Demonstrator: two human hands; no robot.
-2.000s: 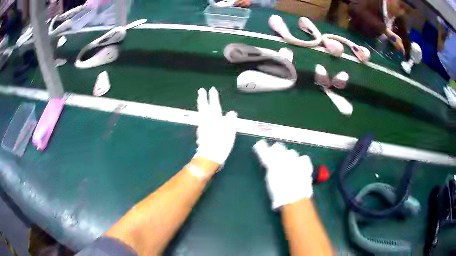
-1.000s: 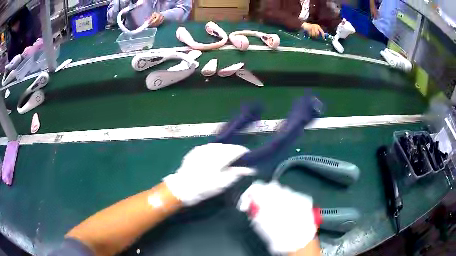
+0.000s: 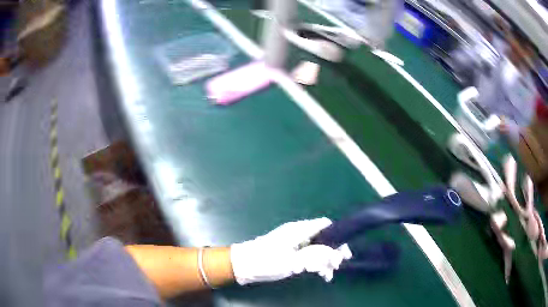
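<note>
My left hand (image 3: 291, 252), in a white glove, grips the curved middle of a navy neck fan (image 3: 384, 216) at the lower centre. One wide end with a round ring mark points right and lies over the pale rail. The other end is lower and blurred, over the green bench. My right hand is not in view.
A pink wrapped block (image 3: 240, 82) stands at the grey post's foot, beside a clear tray (image 3: 198, 60). White and pink fans lie on the belt (image 3: 384, 114) at the right. A brown carton (image 3: 123, 198) is on the floor. People sit opposite.
The view has swung left and is blurred. My left hand still holds the navy fan, now with its ends pointing right. My right hand and the grey-green fan have left the picture.
</note>
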